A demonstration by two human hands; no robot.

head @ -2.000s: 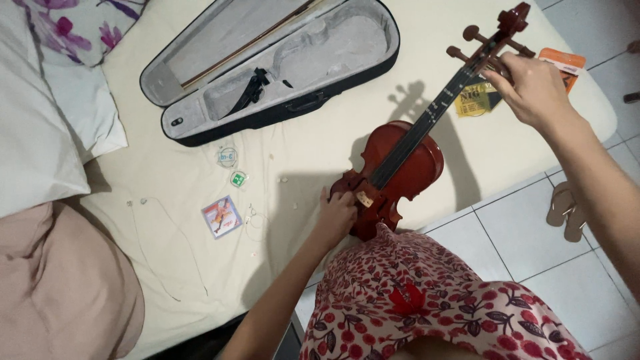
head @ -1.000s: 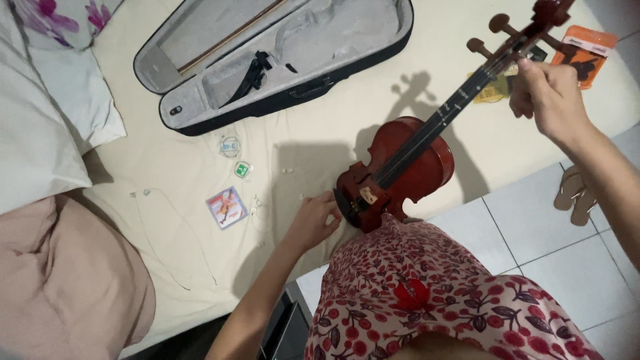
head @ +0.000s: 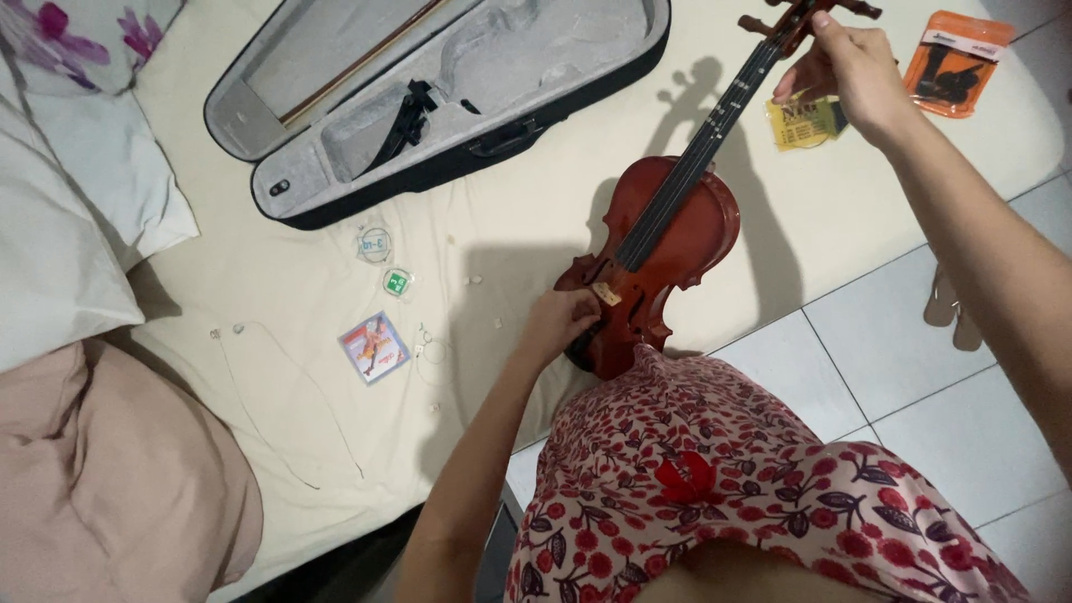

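A reddish-brown violin (head: 678,226) rests slantwise, its lower end against the patterned clothing and its neck pointing to the upper right. Beside the wooden bridge (head: 605,294), near the tailpiece, is my left hand (head: 561,322), its fingers bent; whether they grip a string cannot be told. My right hand (head: 850,75) is at the pegbox, thumb against it, the other fingers partly hidden. Dark strings run over the black fingerboard (head: 699,159), which bears small white marks. Brown pegs (head: 758,25) stick out at the top edge of the view.
An open violin case (head: 402,184) holds a bow (head: 360,63) and a black shoulder rest (head: 406,126). String packets (head: 374,346), loose strings (head: 251,419), a yellow packet (head: 800,126) and an orange pouch (head: 959,63) lie on the bed. Tiled floor (head: 787,368) and sandals (head: 955,310) show at right.
My left hand has moved from the violin's lower end up beside the bridge since one second ago. My right hand stays at the pegbox, its fingers now more spread.
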